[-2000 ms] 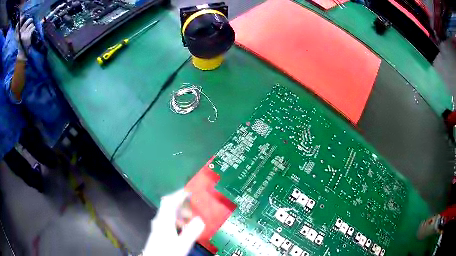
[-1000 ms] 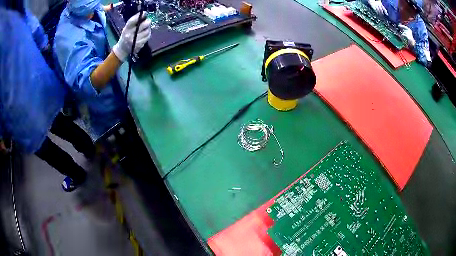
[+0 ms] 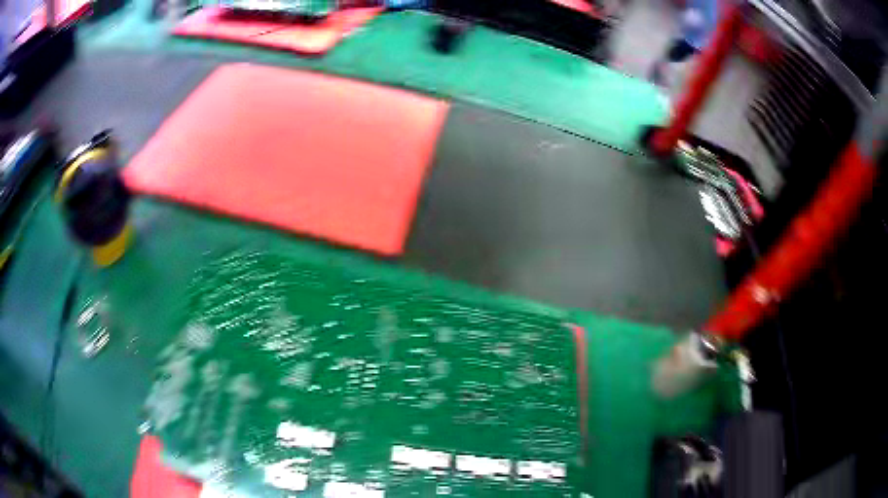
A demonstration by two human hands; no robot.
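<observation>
The frame is motion-blurred. A large green circuit board [image 3: 389, 370] lies flat in front of me, its flatter side up, with rows of white-and-silver transistors [image 3: 421, 457] near its front edge. Red foam [image 3: 164, 475] shows under its left front corner and as a thin strip at its right edge. A coil of solder wire [image 3: 93, 329] lies on the mat left of the board. Neither of my hands is in the picture.
A black-and-yellow round container [image 3: 95, 206] stands at the left. A larger red foam pad [image 3: 292, 151] lies beyond the board on the dark grey strip [image 3: 565, 214]. A red post [image 3: 798, 248], a small pale bottle [image 3: 682, 368] and a black box [image 3: 716, 457] are at the right.
The view has swung right. The board now shows nearly whole, and the red post, bottle and black box have come in. The people at the left have left view; my left hand, seen two seconds ago, is gone.
</observation>
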